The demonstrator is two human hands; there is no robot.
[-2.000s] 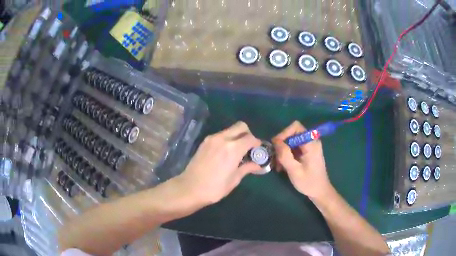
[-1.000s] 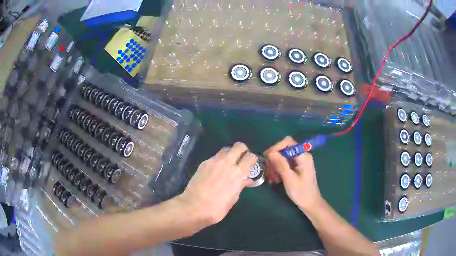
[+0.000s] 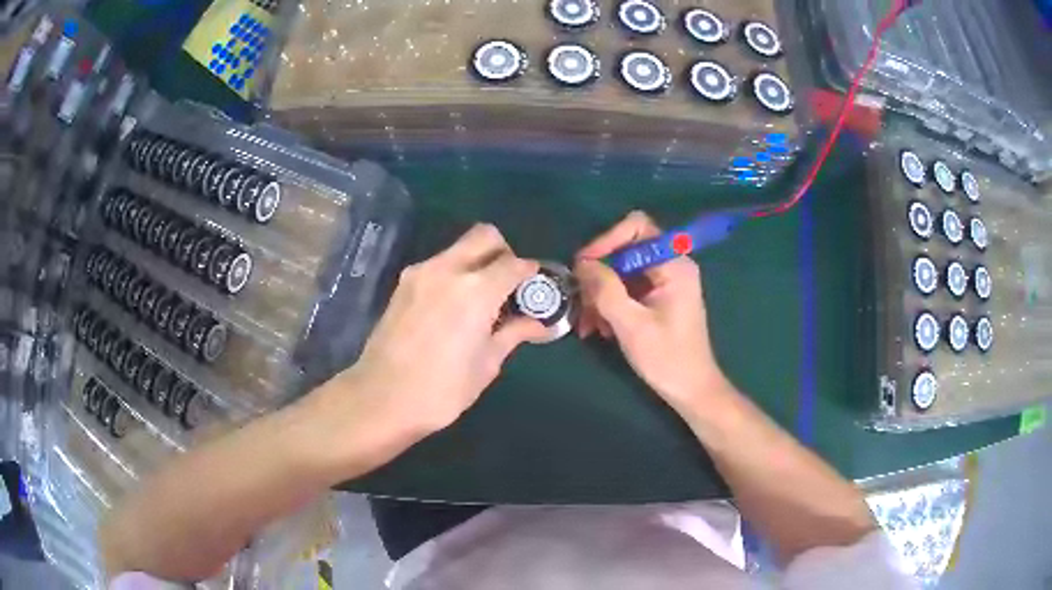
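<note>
My left hand (image 3: 444, 328) holds a black-rimmed disc with a silver-white concentric face (image 3: 539, 296) between thumb and fingers, over the round metal fixture (image 3: 562, 326) on the dark green mat. Most of the fixture is hidden by the disc and fingers. My right hand (image 3: 652, 323) grips the blue pen tool (image 3: 658, 250) like a pen, its front end pointing at the disc's right edge. The tip is hidden by the fingers, so contact cannot be told. A red cord (image 3: 813, 173) runs from its rear to the upper right.
A left tray (image 3: 367, 236) holds rows of discs on edge. The centre tray stack (image 3: 461, 127) and right tray (image 3: 894, 300) hold discs face up. Clear ribbed trays (image 3: 969, 92) lie upper right. A yellow sheet with blue dots (image 3: 231, 46) lies upper left.
The whole view has shifted, so trays and hands appear higher and further left than one second ago. The disc's face is now more fully visible. Both hands keep their grips.
</note>
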